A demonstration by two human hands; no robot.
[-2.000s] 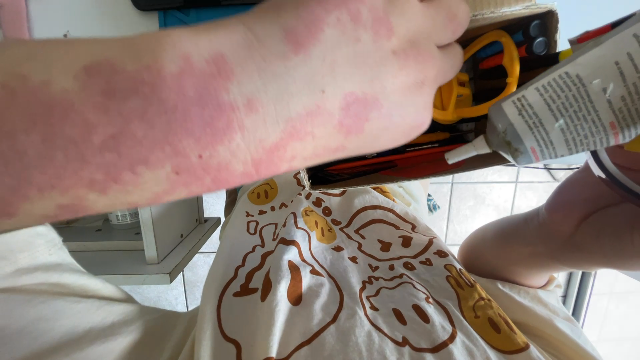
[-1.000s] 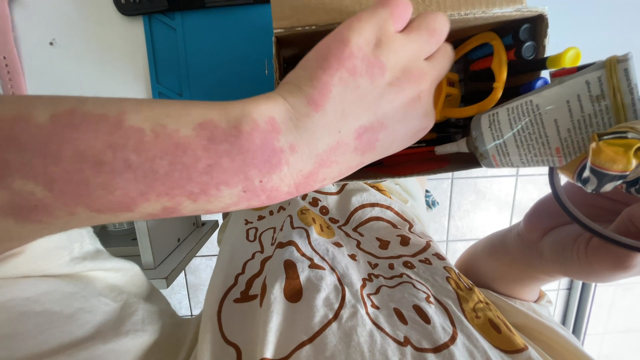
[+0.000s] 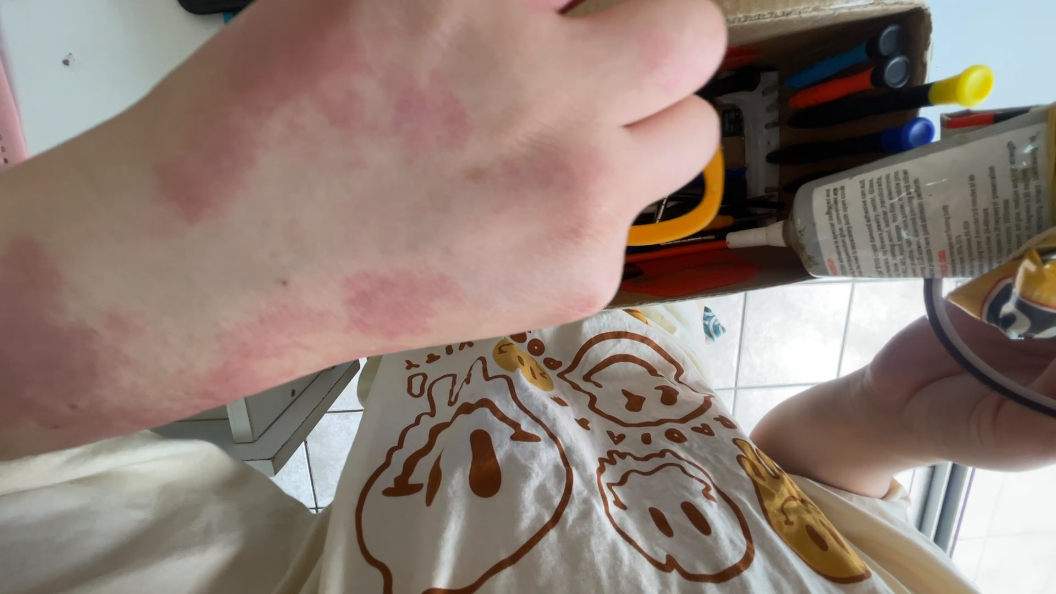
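My left hand [image 3: 511, 173] reaches across from the left, back uppermost, over an open cardboard box [image 3: 833, 15]. Its fingertips are hidden, beside or over a yellow-orange loop handle [image 3: 708, 210]; a grip on it does not show. On the right, a grey-white squeeze tube [image 3: 916, 202] with a pale nozzle lies over the box's edge, its nozzle pointing left. My right hand [image 3: 990, 404] is at the right edge, below the tube, partly cut off. A dark and pale band [image 3: 949, 330] and a patterned yellow item [image 3: 1011, 293] are beside it; what it holds is unclear.
Slim tools with blue, red and black handles [image 3: 858, 82], one ending in a yellow cap [image 3: 965, 85], stand in the box. A light table surface [image 3: 99, 74] is at upper left. Below are a printed shirt [image 3: 536, 462], a grey furniture edge [image 3: 280, 429] and tiled floor.
My left hand appears larger and covers more of the box and of the loop handle than one second ago. The blue mat seen earlier is now mostly hidden behind my arm.
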